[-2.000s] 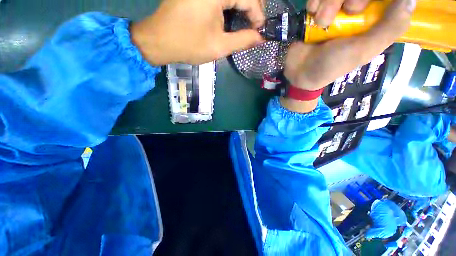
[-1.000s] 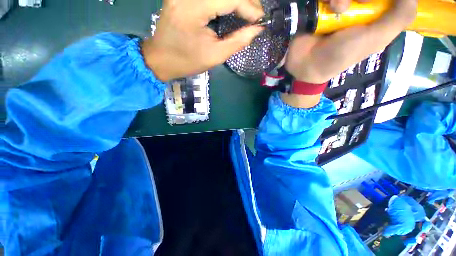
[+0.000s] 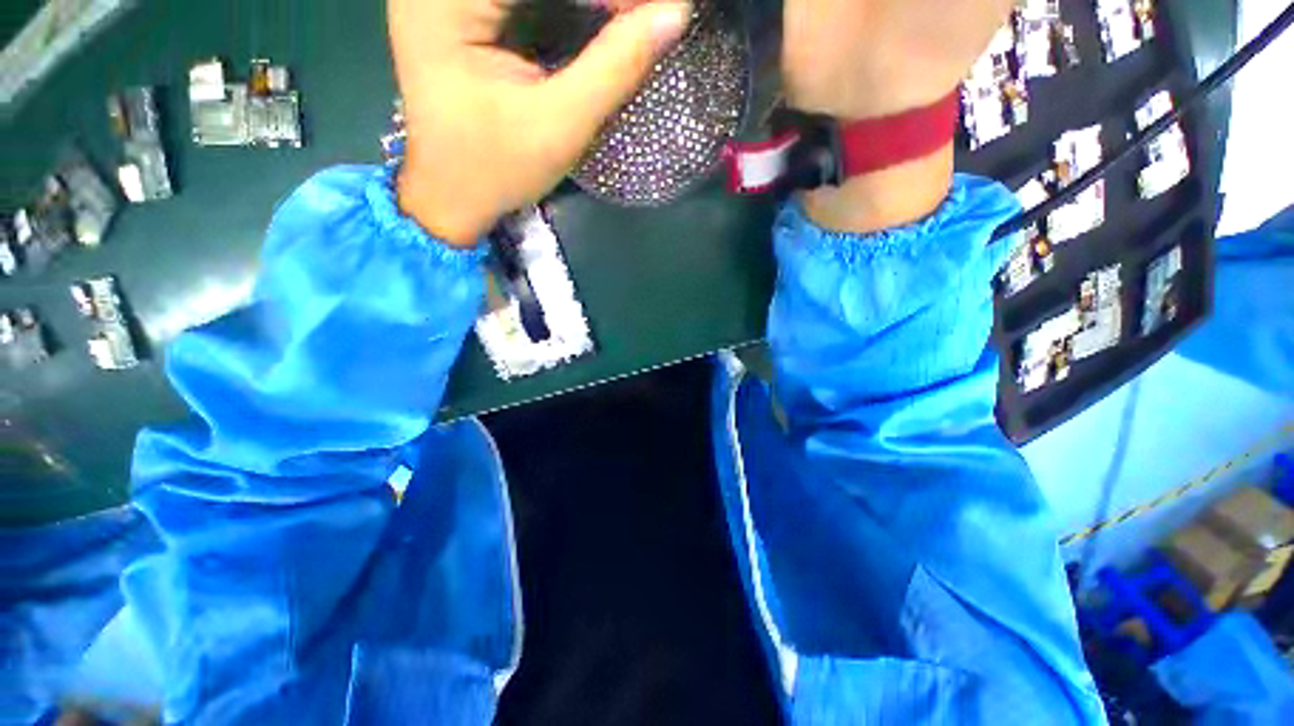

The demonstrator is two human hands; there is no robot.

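Note:
The round studded silver dish (image 3: 660, 135) lies at the top centre between my hands. My left hand (image 3: 518, 121) is over the dish's left side, thumb stretched out; its fingertips are cut off by the top edge. My right hand (image 3: 887, 64) is right of the dish, with only its back and wrist in view; its fingers are out of the picture. The screwdriver body is not visible. A silver-white phone frame (image 3: 563, 319) with a dark strip lies near the bench's front edge, its upper part hidden by my left wrist and sleeve.
A black component tray (image 3: 1195, 270) with silver-white boards is at the right. Loose boards (image 3: 246, 107) are scattered on the left. A black cable (image 3: 1135, 149) crosses the tray. A red wrist strap (image 3: 897, 139) is on my right wrist. Cardboard boxes (image 3: 1228, 546) stand at the lower right.
The view has shifted left and the hands sit higher in it, so the yellow screwdriver is out of the picture. More loose boards show on the left. The phone frame appears more tilted.

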